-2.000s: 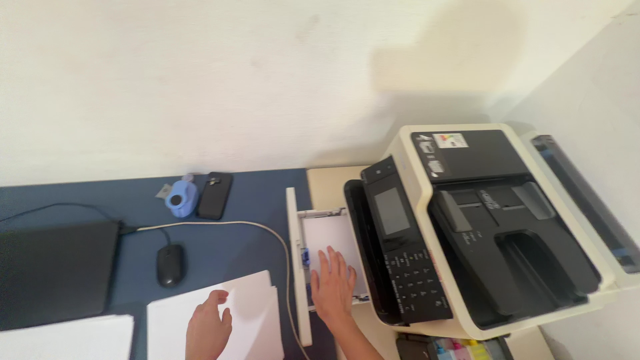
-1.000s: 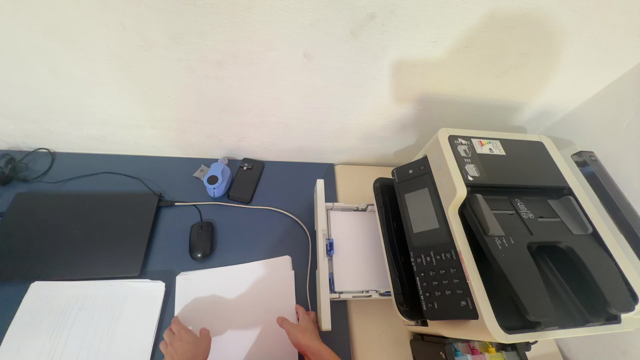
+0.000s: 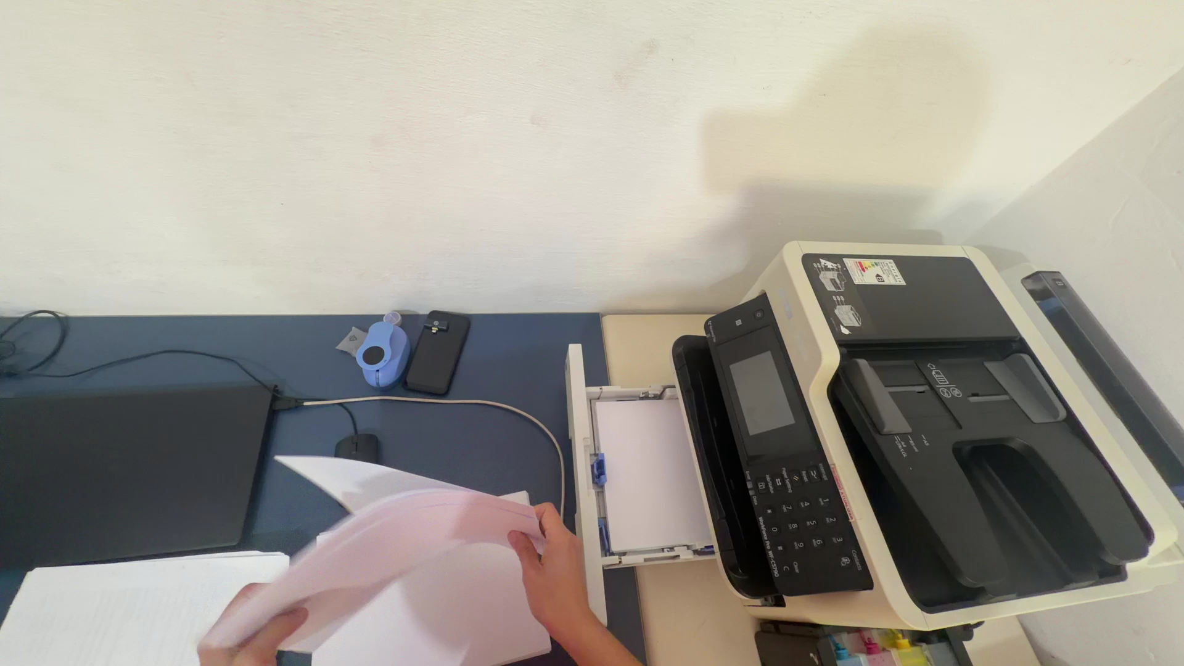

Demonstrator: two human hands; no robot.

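Between my two hands a sheaf of white paper (image 3: 398,532) is bent into a curve, its far left corner lifted. My left hand (image 3: 254,629) grips its lower left end; my right hand (image 3: 553,564) pinches its right edge between thumb and fingers. Beneath lies a stack of white paper (image 3: 462,610) on the blue desk. Just right of my right hand, the printer's paper tray (image 3: 575,444) is pulled out, with white paper (image 3: 647,472) and a blue guide (image 3: 599,470) in it. The tray belongs to a multifunction printer (image 3: 925,444) with a black control panel.
A closed black laptop (image 3: 129,472) lies at left, above another paper stack (image 3: 139,610). A black mouse (image 3: 357,448), a blue paper punch (image 3: 384,353), a black phone (image 3: 437,351) and a pale cable (image 3: 499,405) are on the desk. Ink tanks (image 3: 874,646) show below the printer.
Two seconds ago my right hand was over the paper in the tray; a second ago both hands were at the desk stack. Now a sheaf is raised and bent between them.
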